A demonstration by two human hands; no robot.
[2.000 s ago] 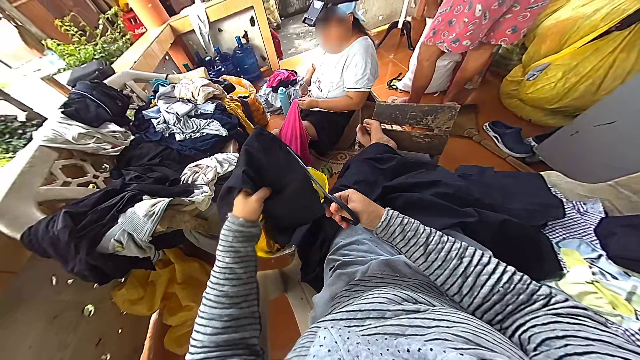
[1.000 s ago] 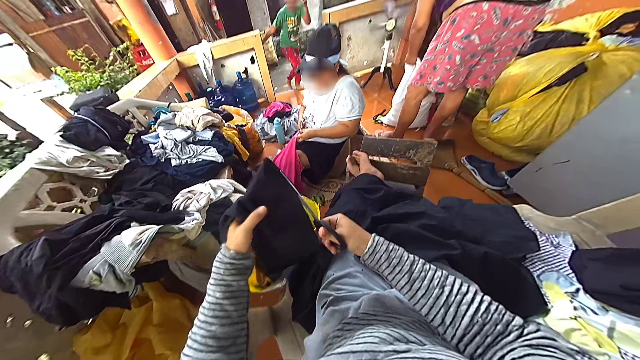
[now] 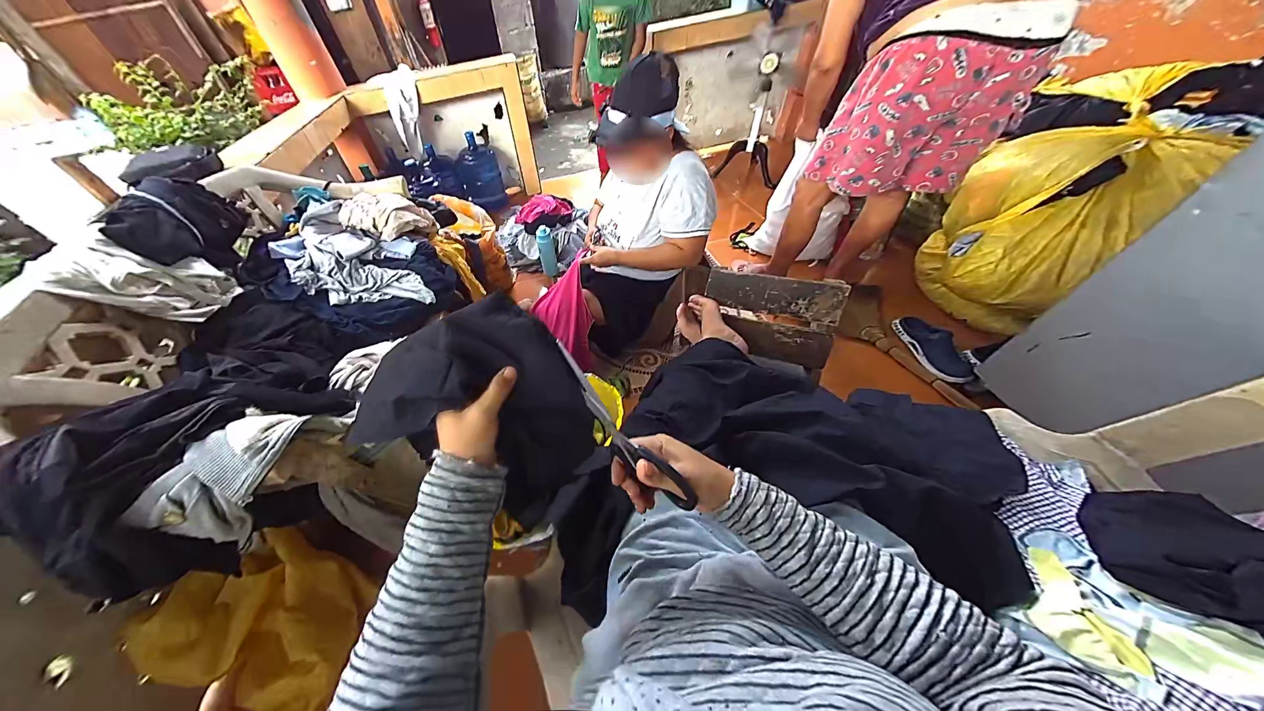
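Note:
My left hand (image 3: 477, 417) grips a piece of black fabric (image 3: 494, 346), thumb on top and the other fingers hidden beneath. In my right hand (image 3: 676, 472) is a pair of scissors (image 3: 607, 420) with black handles. The long metal blades point up and to the left along the right edge of the fabric; whether they touch it I cannot tell. More black cloth (image 3: 770, 415) lies over my lap and outstretched leg. Under the blades, a yellow rim (image 3: 604, 400) shows, partly hidden by the black fabric.
Piled clothes (image 3: 365, 257) cover the bench at left. A seated person (image 3: 652, 207) holds pink cloth (image 3: 568, 306) beyond my hands. By my foot stands a worn wooden box (image 3: 775, 301). Another person stands bent near a yellow sack (image 3: 1066, 207). Folded clothes (image 3: 1086, 602) lie at right.
The black fabric in my left hand has spread and shifted, and more of the scissor blades shows beside it. A person in green has come into view at the back. The view has tilted up.

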